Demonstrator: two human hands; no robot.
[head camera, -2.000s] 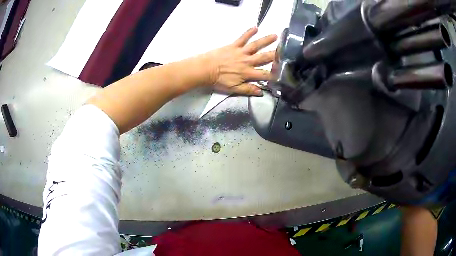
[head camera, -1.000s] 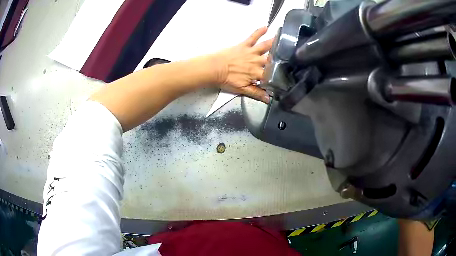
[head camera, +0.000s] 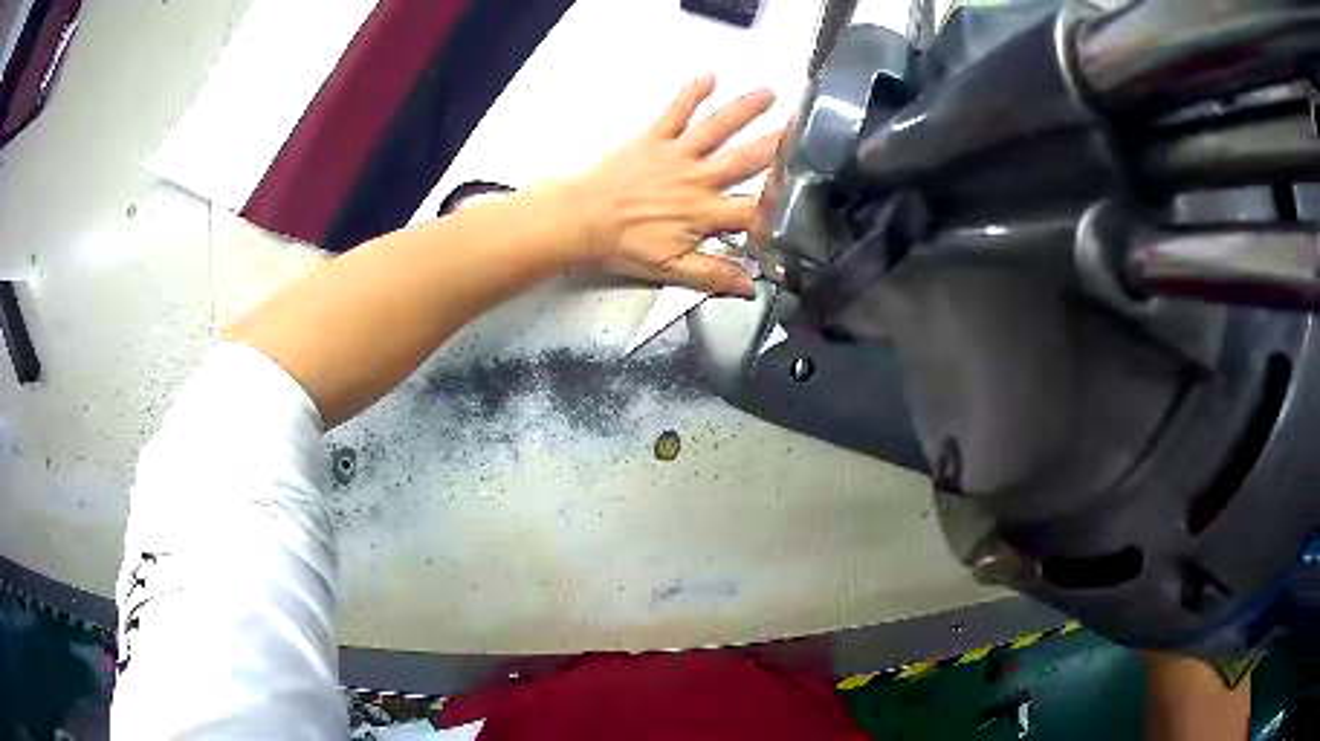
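Observation:
The grey straight knife cutting machine fills the right side, its base plate on the table. My left hand lies flat with fingers spread on the white top of the fabric stack, fingertips close to the machine's front; it grips nothing. A pointed white corner of the lay sticks out below the hand. Maroon and navy bands run beside the white. Of my right arm only the forearm shows at the bottom right; the machine hides the right hand.
A dark bar lies on the table at the far left. A black block is at the top edge. Part of a dark loop shows above my left forearm. Dark dust marks the table. Yellow-black tape runs along the green floor.
The machine has shifted slightly left in view, and its base now lies over more of the pointed corner. My left hand has moved slightly left, its fingers more widely spread.

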